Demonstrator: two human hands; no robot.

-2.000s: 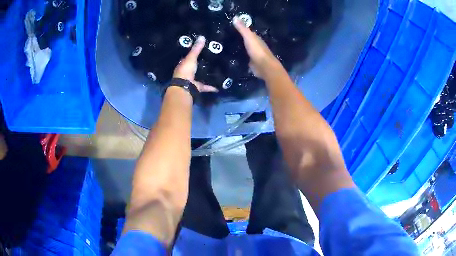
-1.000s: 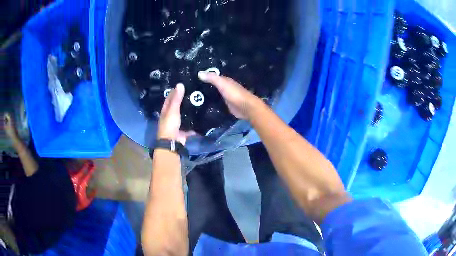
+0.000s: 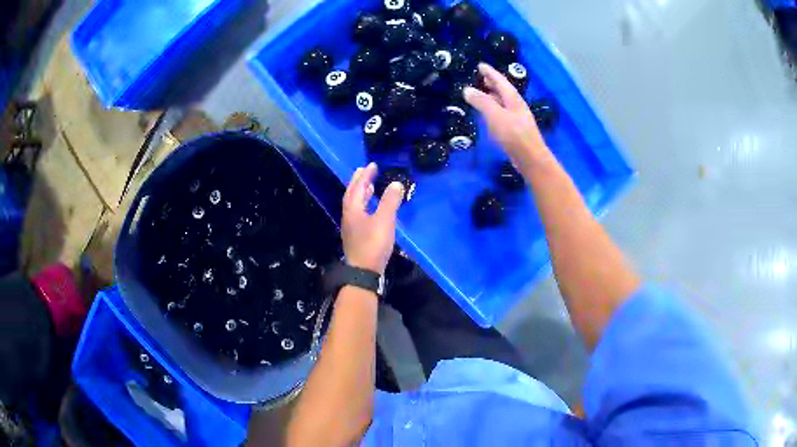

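A blue tray [image 3: 489,279] lies at an angle in front of me, with many glossy black 8-balls [image 3: 430,154] heaped toward its far part. Several show white circles with an 8. My left hand [image 3: 371,218], with a black wristband, is at the tray's near left edge. Its thumb and fingers are around one 8-ball [image 3: 395,182]. My right hand [image 3: 511,118] is over the tray's right part, fingers apart, its fingertips beside balls of the heap. No ball is clearly held in it.
A deep grey-blue tub [image 3: 253,384] of 8-balls stands left of the tray. A blue container [image 3: 223,428] with a pale rag is at lower left, another blue tray [image 3: 162,61] at upper left. Brown board [image 3: 79,166] lies at left. Part of a dark-clothed person [image 3: 22,340] shows at the left edge.
The view has turned right, from the tub to the blue tray. Both hands have moved from over the tub to the tray. The tub now appears at lower left.
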